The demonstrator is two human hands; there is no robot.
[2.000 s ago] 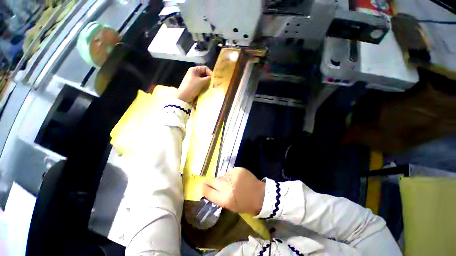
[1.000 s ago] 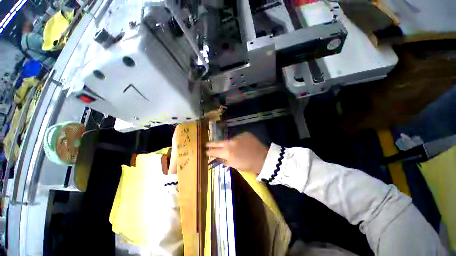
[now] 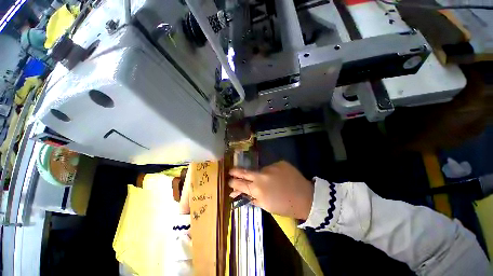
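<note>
The amber sewing template (image 3: pixel 206 215), with black handwriting, runs from the bottom edge up to the machine head. Yellow fabric shows along its right side, beside the white and silver clamp arm (image 3: pixel 247 242). My right hand (image 3: pixel 278 190) is at the strip's upper right, fingertips at its edge, with a small dark hand tool (image 3: pixel 241 201) under the fingers. My left hand (image 3: pixel 185 198) is mostly hidden behind the strip's left edge; only a sliver of skin and the cuff show. A yellow piece (image 3: pixel 297 240) hangs below my right wrist.
The white machine head (image 3: pixel 157 102) covers the upper left, close above the strip. A grey feed carriage (image 3: pixel 319 67) is at the upper right. The stack of yellow pieces (image 3: pixel 141 232) lies left, partly under my left sleeve. A small round fan (image 3: pixel 57 164) stands further left.
My right hand has moved from the near end up to the strip's far end, with the tool. My left hand has become mostly hidden. The view has moved closer to the machine head.
</note>
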